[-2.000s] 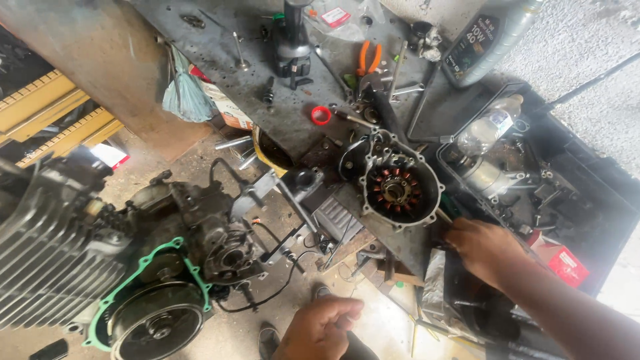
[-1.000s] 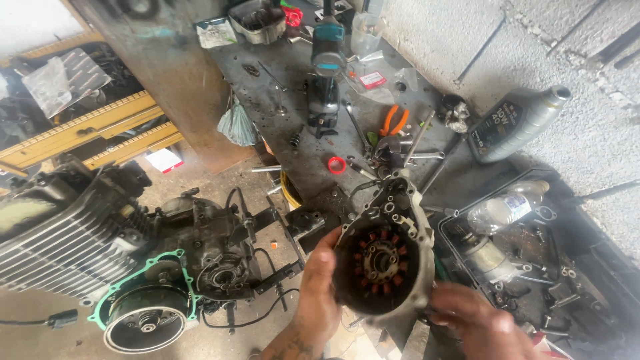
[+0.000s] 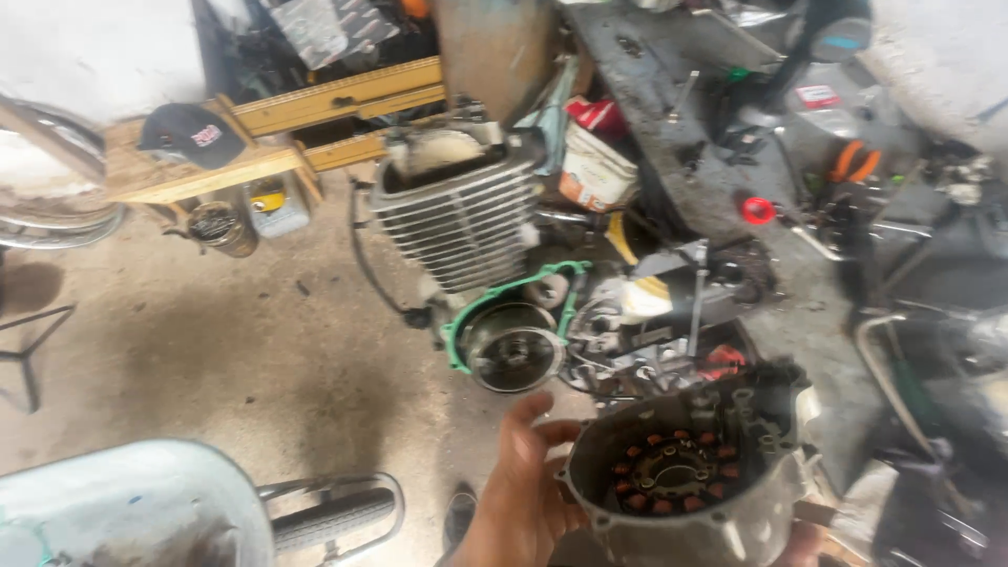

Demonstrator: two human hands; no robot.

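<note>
My left hand (image 3: pixel 524 480) grips the left rim of a metal engine side cover (image 3: pixel 693 528), whose open side faces up and shows a stator with copper coils (image 3: pixel 677 472). Of my right hand (image 3: pixel 807 543) only a blurred part shows, against the cover's lower right side. Beyond the cover stands an engine with a finned cylinder (image 3: pixel 461 220). A green gasket (image 3: pixel 453 335) lines its open crankcase, around the round rotor (image 3: pixel 516 358). The cover is held apart from the engine, below and right of it.
Orange-handled pliers (image 3: pixel 854 161), a red ring (image 3: pixel 757 210) and loose tools lie on the grey workbench (image 3: pixel 811 291) at right. A cap (image 3: pixel 191 135) rests on a wooden stool (image 3: pixel 130 177). A pale blue tub (image 3: pixel 134 465) and a wheel (image 3: pixel 335 520) are at lower left.
Two seconds ago the cover lay on the bench edge; it was lifted and is now held nearer the engine, in the lower part of the view. The view has swung left.
</note>
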